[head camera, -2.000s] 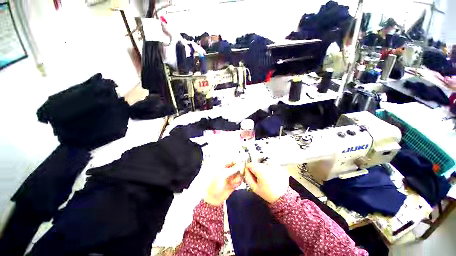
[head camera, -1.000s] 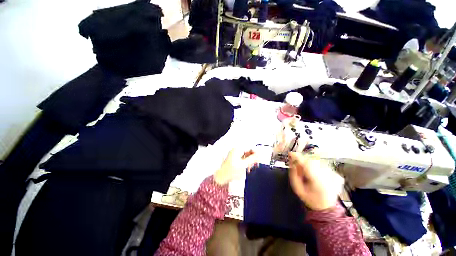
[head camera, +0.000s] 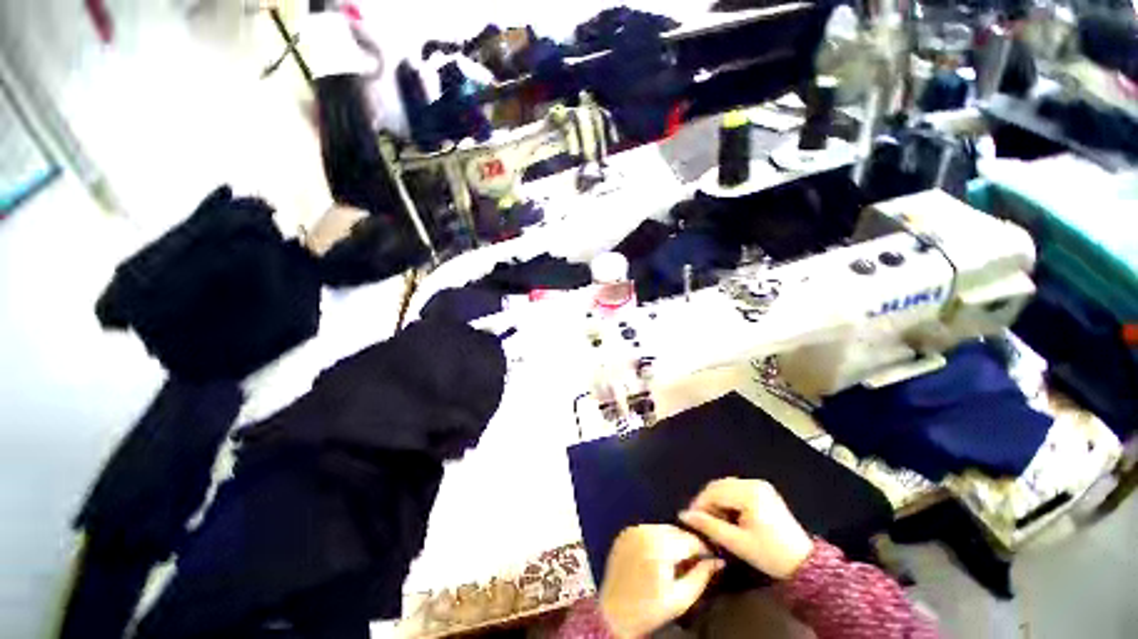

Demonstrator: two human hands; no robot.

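A dark cut panel (head camera: 736, 456) lies flat on the table, its top edge at the presser foot and needle area (head camera: 630, 412) of the white JUKI sewing machine (head camera: 799, 300). My left hand (head camera: 655, 577) and my right hand (head camera: 751, 524) are close together over the panel's near edge, above my lap. The fingers of both hands are pinched on the near edge of the panel. Whether something small is also between the fingertips is too blurred to tell.
Black stacked pieces (head camera: 362, 437) lie left of the machine. A jar with pink contents (head camera: 612, 285) stands behind the machine head. A navy cloth heap (head camera: 936, 412) lies under the arm at right. Thread cones (head camera: 735, 150) and another machine (head camera: 512, 162) stand behind.
Both hands have moved from the needle area down to the panel's near edge. The panel now lies turned and spread wider to the right. The camera view has shifted.
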